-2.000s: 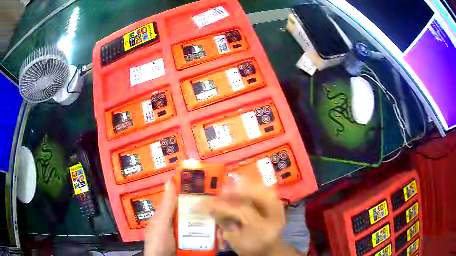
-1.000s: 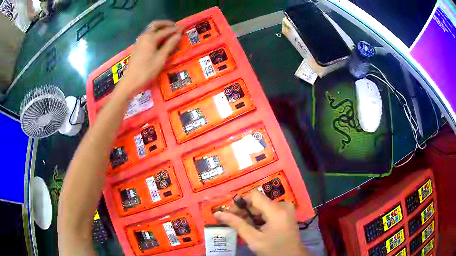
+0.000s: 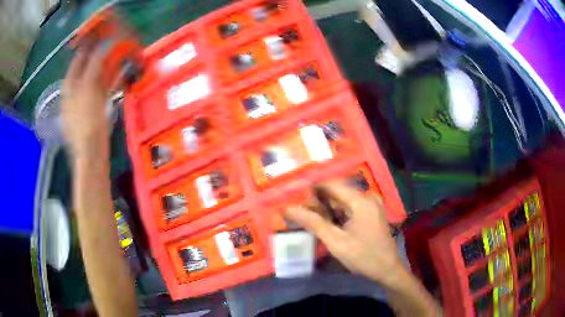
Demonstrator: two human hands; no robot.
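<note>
The large red-orange tray (image 3: 254,133) lies in front of me, with orange phone backs (image 3: 294,155) face up in most pockets. White label slips (image 3: 189,91) lie in two pockets at the upper left. My left hand (image 3: 90,93), blurred, is at the tray's upper left corner and holds an orange-backed phone (image 3: 118,49) above the bench. My right hand (image 3: 350,220) is over the near right pocket, with a blurred dark piece between its fingers that looks like the cable plug. A white label (image 3: 293,254) shows just below it at the tray's near edge.
A mouse (image 3: 463,99) lies on a green-black mat (image 3: 433,117) at right, cables beside it. A second tray of keypad phones (image 3: 446,260) stands at lower right. A blurred fan (image 3: 48,108), another mouse (image 3: 57,235) and a partly hidden phone (image 3: 122,230) are at left.
My left hand has moved from the top right pocket to the upper left, now holding a phone. The top left pocket, which held a keypad phone, now shows a label. The view has shifted.
</note>
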